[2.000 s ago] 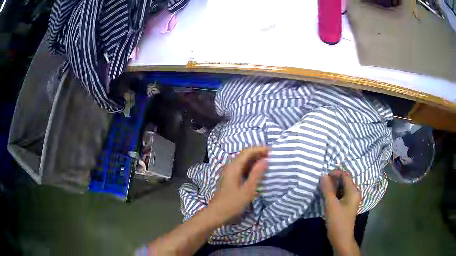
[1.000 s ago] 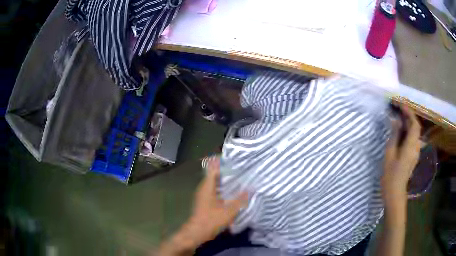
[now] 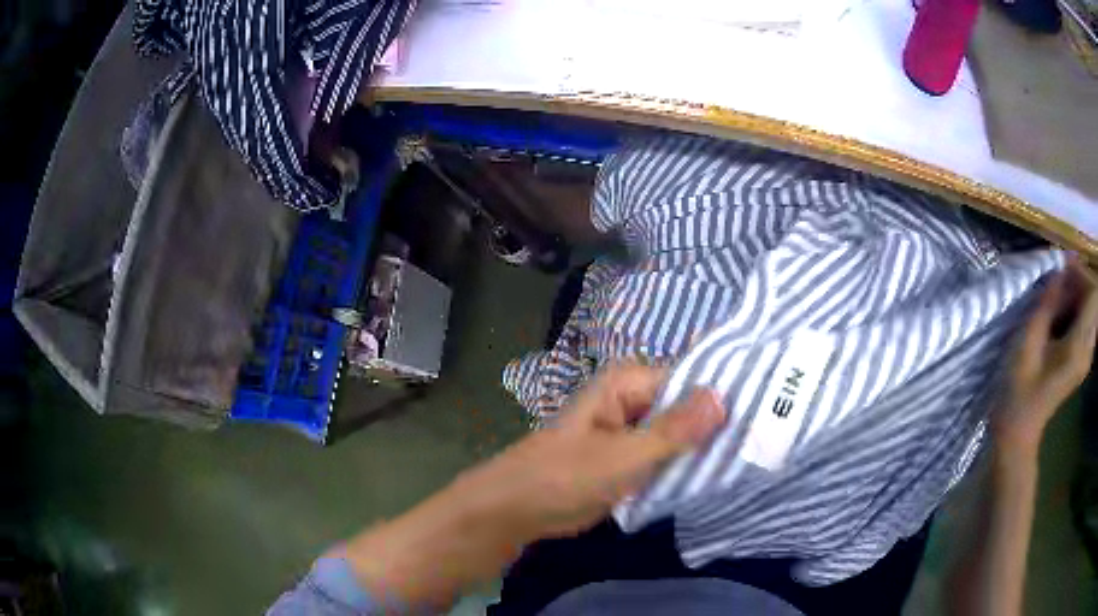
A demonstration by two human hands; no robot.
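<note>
The white and blue-grey striped garment (image 3: 686,271) lies over my lap, partly under the table edge. A white brand label (image 3: 789,397) with black capital letters faces up on it. My left hand (image 3: 626,421) pinches the cloth just left of the label. My right hand (image 3: 1060,331), near the right edge of the picture, holds the garment's far corner by the table edge. The cloth is stretched between both hands. I cannot make out a needle or thread.
The white table (image 3: 674,60) with a worn wooden edge crosses above my lap, a pink-red bottle (image 3: 942,43) on it. At left are dark striped garments (image 3: 241,102) over a grey-brown fabric bin (image 3: 181,253), a blue crate (image 3: 289,349) and a small grey box (image 3: 413,319).
The garment has been turned and spread, and the label now shows. My left hand has moved right and pinches the cloth. My right hand has moved out right, pulling a corner up.
</note>
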